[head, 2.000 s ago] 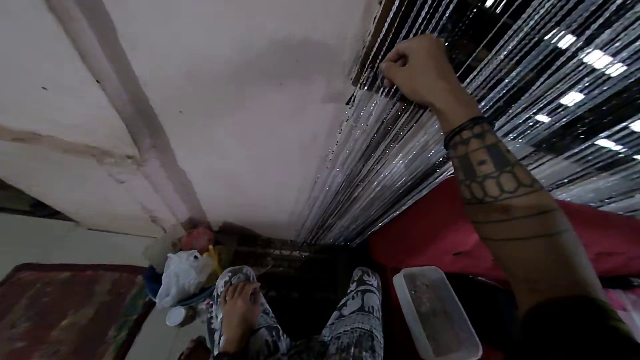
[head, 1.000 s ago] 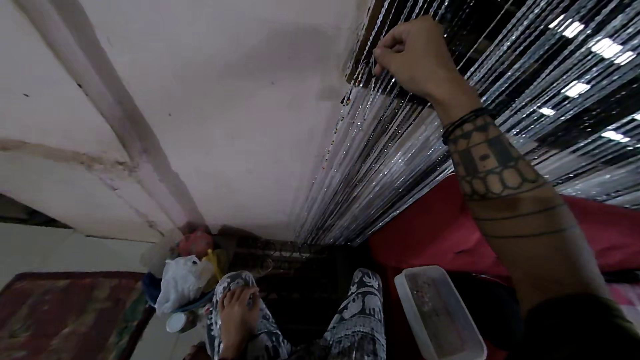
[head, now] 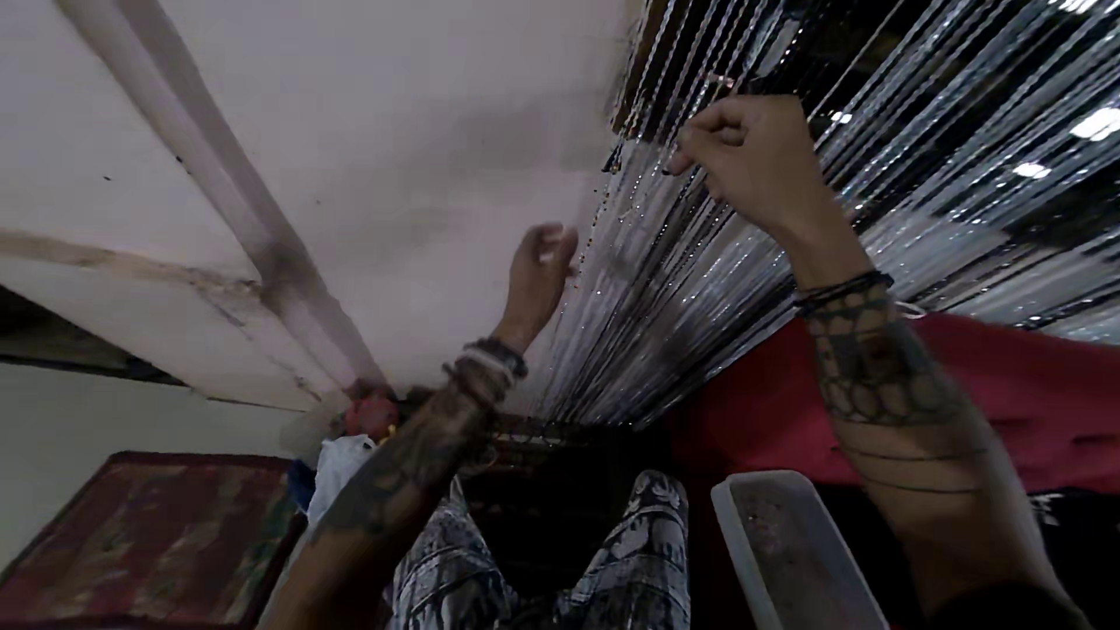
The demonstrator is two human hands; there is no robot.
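Observation:
My right hand (head: 748, 157) is raised at the upper right, thumb and index finger pinched together in front of the silvery string curtain (head: 647, 297). A small dark thing shows at the fingertips, too small to make out. My left hand (head: 542, 271), slightly blurred, is up beside the curtain's left edge with its fingers curled. Near its fingertips hangs a thin strand with small beads (head: 593, 236); whether the fingers touch it I cannot tell.
A pale wall (head: 420, 175) fills the upper left. Low at the right are a white plastic container (head: 744, 551) with small bits inside and a red cloth (head: 989, 385). A white plastic bag (head: 337, 464) and a patterned rug (head: 149, 542) lie at the lower left.
My left hand has risen from my knee to the curtain's left edge. My right hand is still raised at the strings, now a little lower in view.

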